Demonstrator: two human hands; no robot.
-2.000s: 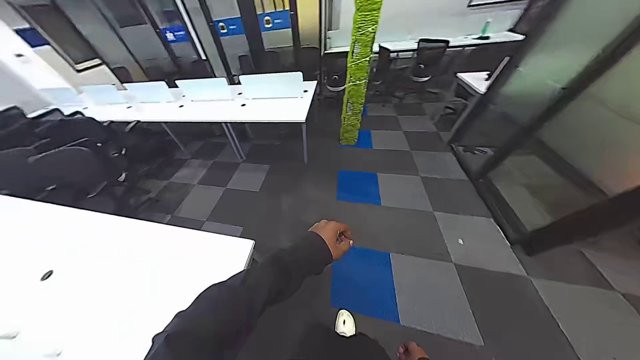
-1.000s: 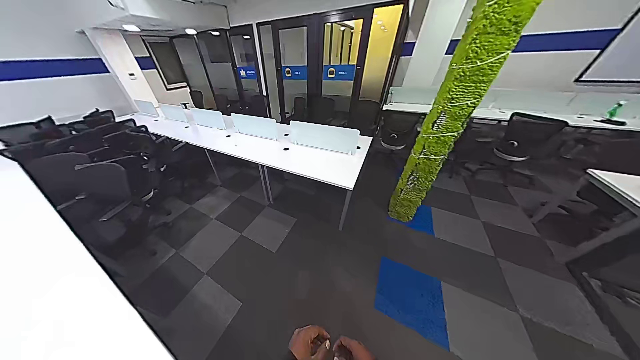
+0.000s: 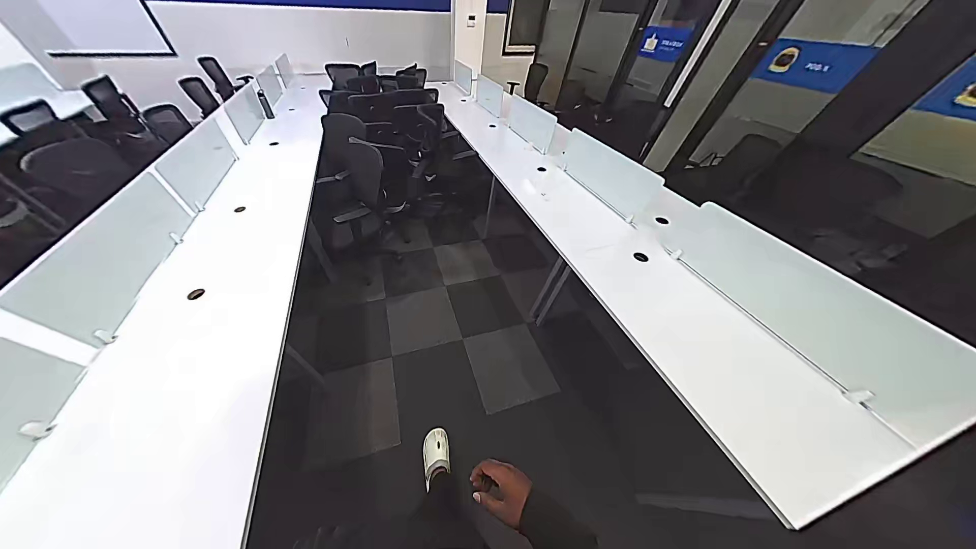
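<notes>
My right hand [image 3: 502, 490] hangs low at the bottom centre, its sleeve running to the lower right. The fingers are loosely curled, the thumb stands apart from them, and nothing shows in the hand. It is just right of my light-coloured shoe [image 3: 436, 454], above the dark carpet tiles [image 3: 427, 324], and touches neither desk. My left hand cannot be made out; a dim dark shape at the bottom edge is too unclear to name.
Long white desks with frosted dividers line the left [image 3: 183, 366] and right [image 3: 732, 381] of the aisle. Several black mesh office chairs [image 3: 362, 179] crowd its far end. A dark bottle [image 3: 265, 104] stands on the left desk. Glass partitions [image 3: 823, 99] are at the right.
The view has swung strongly left, from the green pillar to the aisle between the desks. Both hands were close together one second ago; now only the right shows clearly.
</notes>
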